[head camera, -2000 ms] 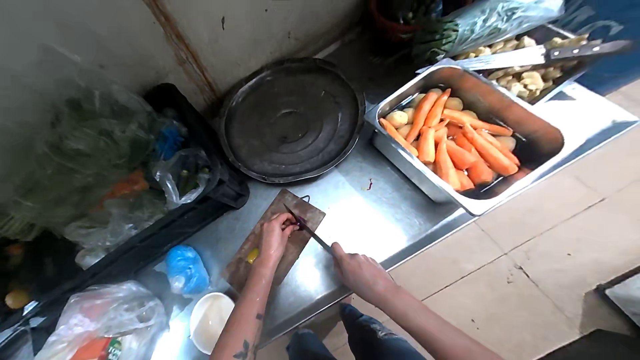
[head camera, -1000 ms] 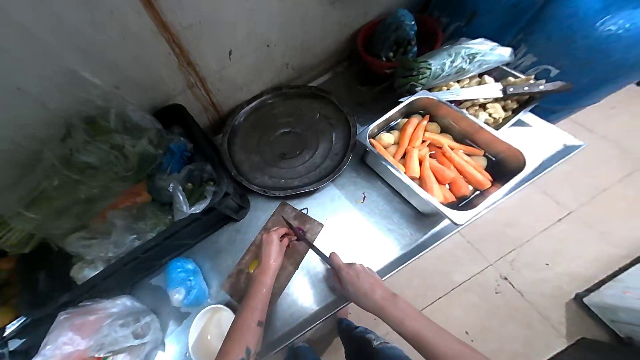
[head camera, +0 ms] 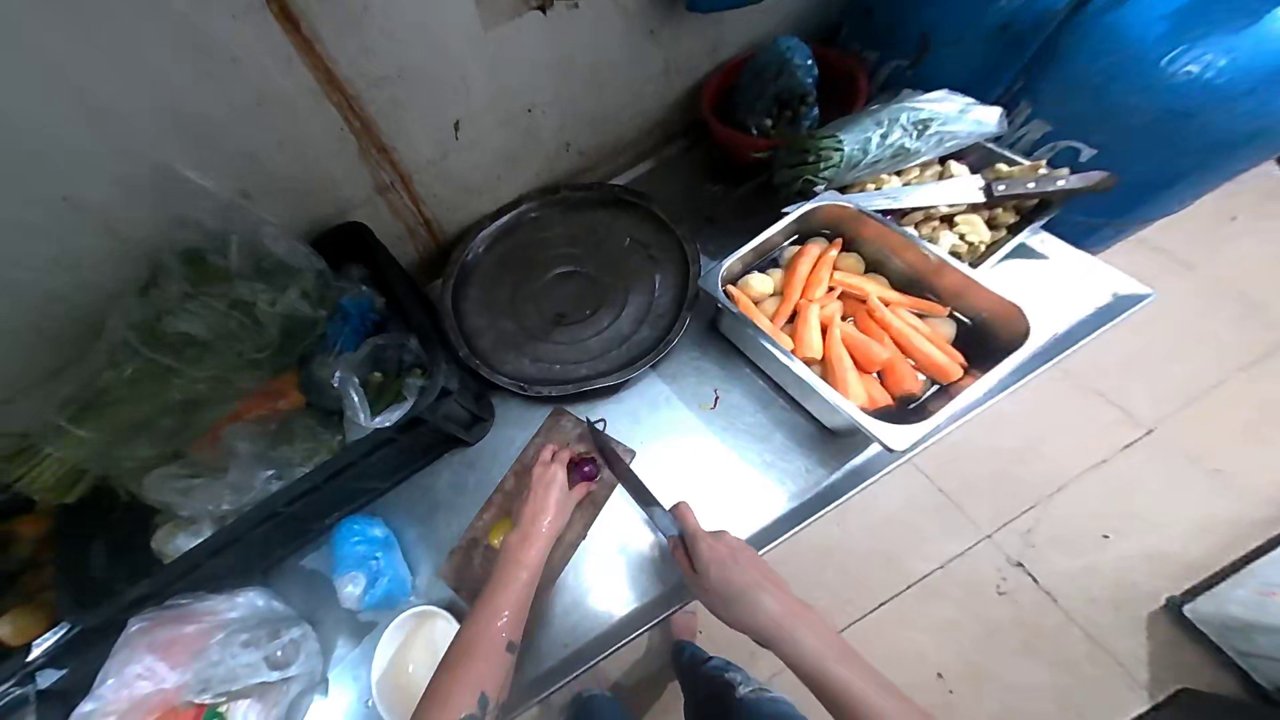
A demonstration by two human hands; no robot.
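A small purple onion [head camera: 583, 470] is pinched in the fingers of my left hand [head camera: 549, 497], over the upper part of a worn cutting board [head camera: 480, 560]. My right hand [head camera: 715, 560] grips the handle of a kitchen knife [head camera: 632, 483]. Its blade slants up and left across the board's right side, close beside the onion; whether they touch I cannot tell. A small yellow piece [head camera: 500, 531] lies on the board by my left wrist. The board rests on a stainless steel table [head camera: 800, 470].
A black round lid [head camera: 570, 290] lies behind the board. Right of it stand a steel pan [head camera: 890, 440] of carrots and potatoes, and a tray [head camera: 1000, 245] with a second knife [head camera: 950, 192] across it. Left are a black crate [head camera: 300, 500], a blue bag [head camera: 370, 563] and a white bowl [head camera: 415, 655].
The knife blade was at the purple piece in the earlier frames; now it lies to the right of the onion, which shows more fully. The view has shifted somewhat.
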